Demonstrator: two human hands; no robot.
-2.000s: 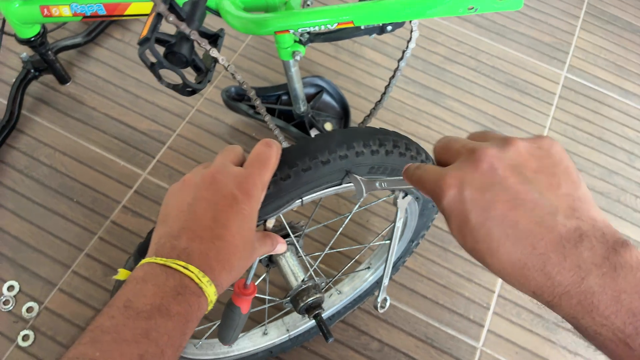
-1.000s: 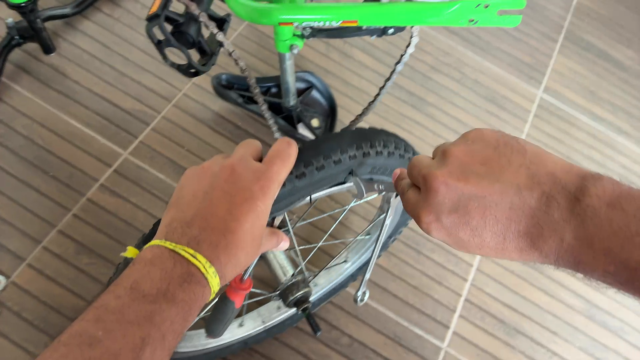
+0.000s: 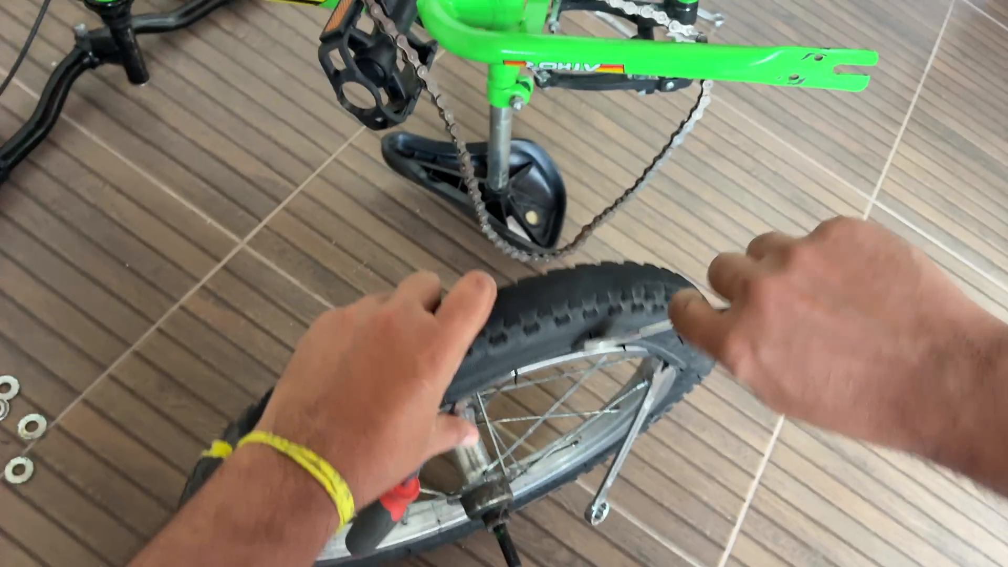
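Observation:
A small bicycle wheel with a black knobby tire (image 3: 583, 303) stands tilted over the floor. My left hand (image 3: 370, 378) grips the tire and rim on the left, its thumb inside the rim. My right hand (image 3: 819, 331) holds a blurred metal wrench (image 3: 630, 337), whose far end is at the tire's edge by the rim. A second wrench (image 3: 626, 457) hangs from the rim below my right hand, its ring end down. A screwdriver with a red and black handle (image 3: 386, 516) sits among the spokes under my left hand, its tip hidden. The hub axle (image 3: 504, 539) points down.
Beyond the wheel, an upturned green bicycle frame (image 3: 654, 63) rests with its black saddle (image 3: 543, 185) on the tiles. A chain (image 3: 465, 157) droops close behind the tire. A black pedal (image 3: 374, 71) and handlebar (image 3: 59, 94) are upper left; several metal washers (image 3: 31, 427) lie far left.
The wrench in my right hand has shifted against the tire edge and now blurs. My left hand keeps its hold on the wheel. The view has shifted.

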